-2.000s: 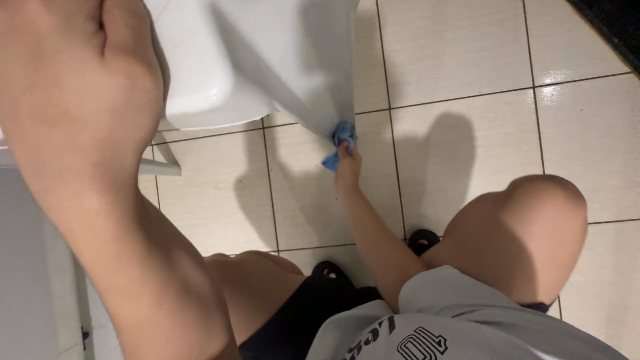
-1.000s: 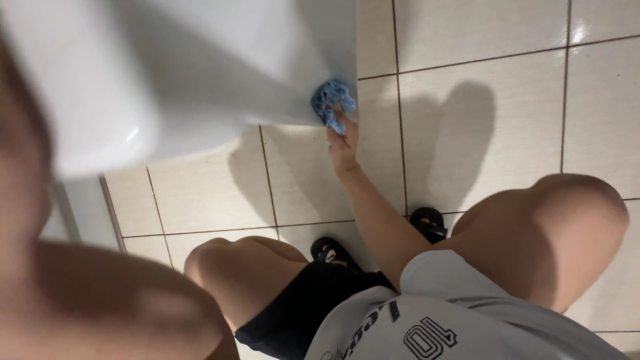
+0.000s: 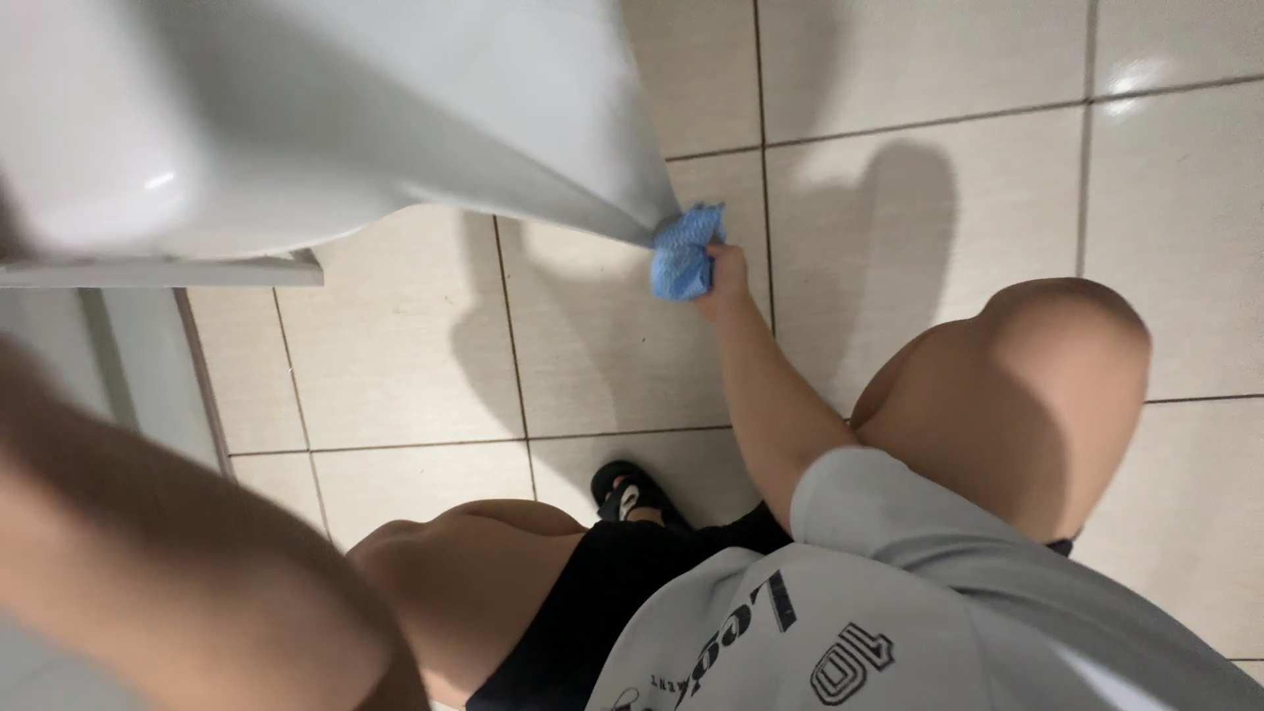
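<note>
My right hand (image 3: 727, 276) grips a crumpled light-blue cloth (image 3: 683, 265). The cloth touches the lower corner of a smooth, glossy white fixture (image 3: 533, 89), whose sides narrow down to that corner. What kind of fixture it is, I cannot tell. At the lower left, my left arm passes blurred and close to the camera; the left hand lies outside the view.
Pale floor tiles (image 3: 632, 346) with dark joints lie below, crossed by shadows. A grey-white ledge (image 3: 227, 272) runs under the fixture's left part. My bent knees frame the lower view, with a black sandal (image 3: 632, 494) between them.
The cloth was spread against the white side near its edge a second ago; now it is bunched at the lower corner. My left arm has dropped from the upper left, where it was two seconds ago.
</note>
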